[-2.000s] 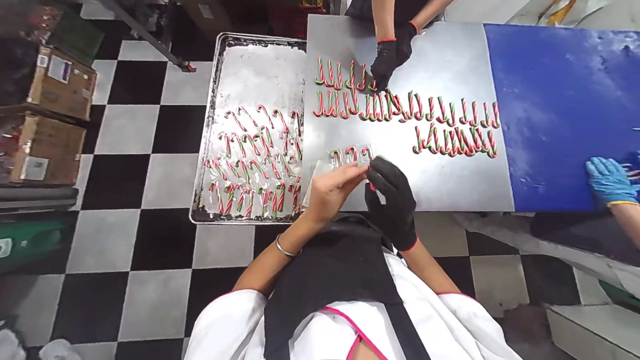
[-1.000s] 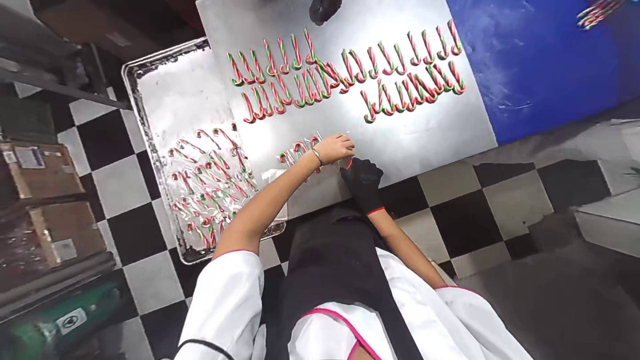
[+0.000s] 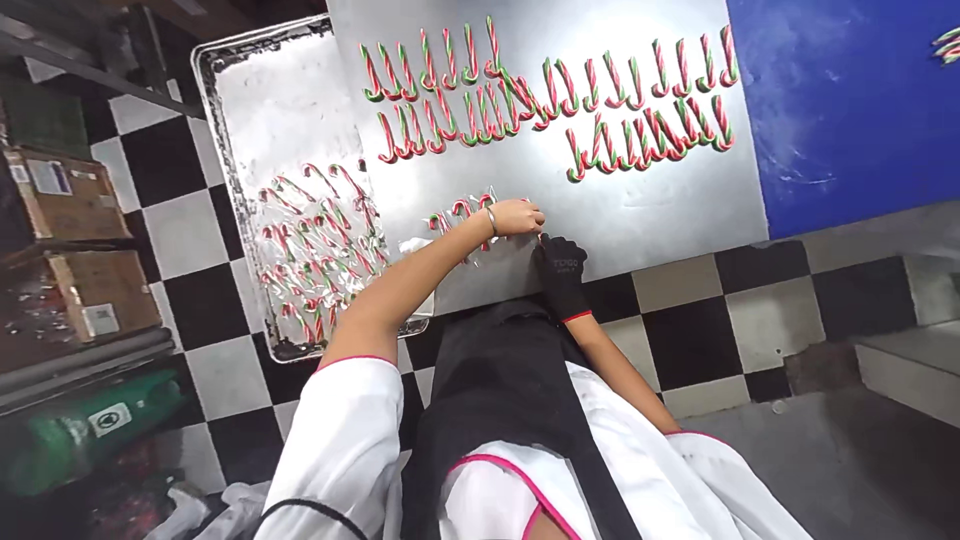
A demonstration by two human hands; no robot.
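Observation:
My bare left hand point(image 3: 517, 217), with a bangle at the wrist, pinches the top of a small striped candy cane over the near part of the metal table. My right hand point(image 3: 562, 259), in a black glove, closes on the lower end of the same cane, which my fingers mostly hide. Left of them, several candy canes in clear wrappers point(image 3: 463, 208) lie on the metal, partly under my left forearm. Beyond my hands, unwrapped red, green and white candy canes point(image 3: 480, 112) lie in rows. Many wrapped canes point(image 3: 322, 240) rest on the tray at the left.
The metal tray point(image 3: 262, 97) with a dark, worn rim adjoins the left side of the metal table point(image 3: 660, 217). A blue surface point(image 3: 847, 112) joins its right side, with more canes point(image 3: 949, 46) at the far edge. Cardboard boxes point(image 3: 105, 292) stand at the far left.
The view has turned and shifted. The co-worker's gloved hands over the far rows have gone out of view, as has the blue-gloved hand at the right. My hands stay close together at the near edge.

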